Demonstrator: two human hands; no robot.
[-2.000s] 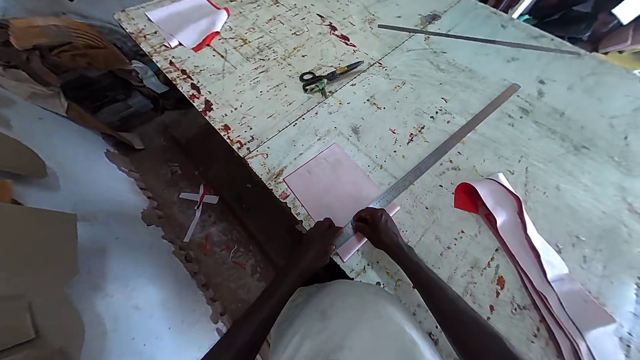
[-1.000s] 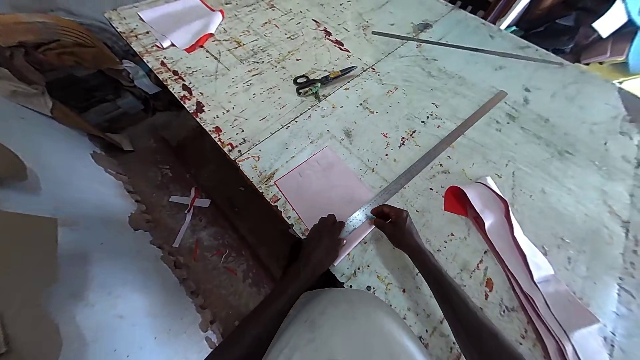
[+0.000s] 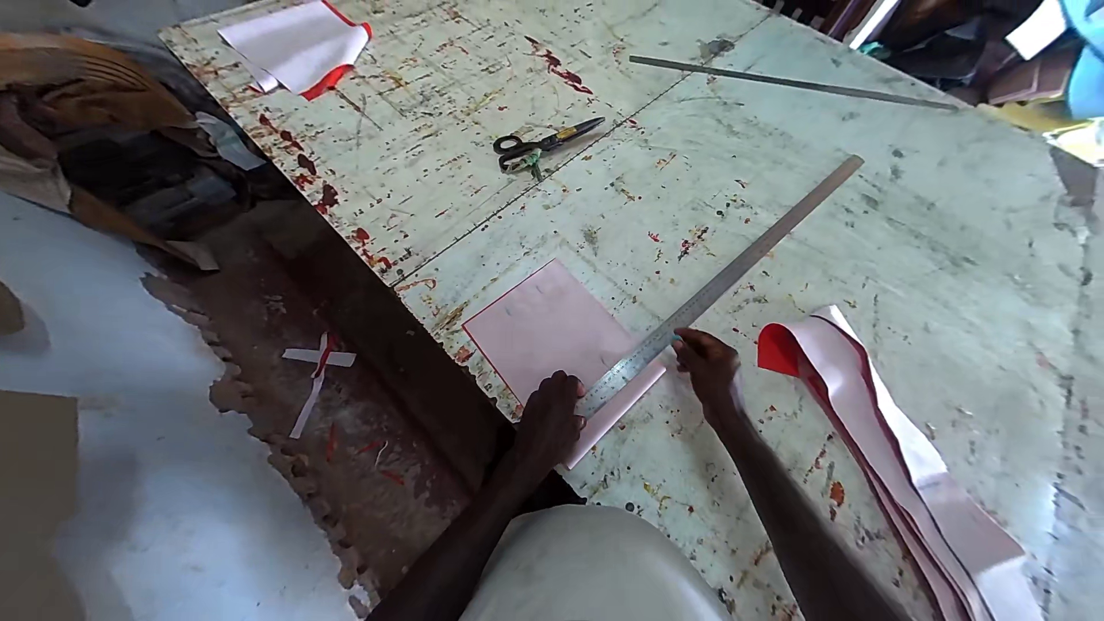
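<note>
A long metal ruler [image 3: 733, 272] lies slantwise across a pale pink sheet [image 3: 552, 332] with red edges, leaving a narrow strip of the sheet on its near side. My left hand [image 3: 555, 418] presses on the ruler's near end, at the table's edge. Beside the ruler's far edge of that strip, my right hand [image 3: 709, 366] pinches a small bluish thing between thumb and fingers, its tip against the ruler; what it is cannot be told for sure. Black-handled scissors [image 3: 552, 144] lie farther back, apart from both hands.
Folded pink and red strips [image 3: 888, 448] lie at the right. Another red-edged piece [image 3: 302, 43] rests at the far left of the paint-marked table [image 3: 949, 233]. A second thin metal ruler [image 3: 793, 84] lies at the back. White scraps [image 3: 319, 371] are on the floor left of the table edge.
My right hand has moved away from my left, along the ruler toward its far end. My left hand stays at the near end.
</note>
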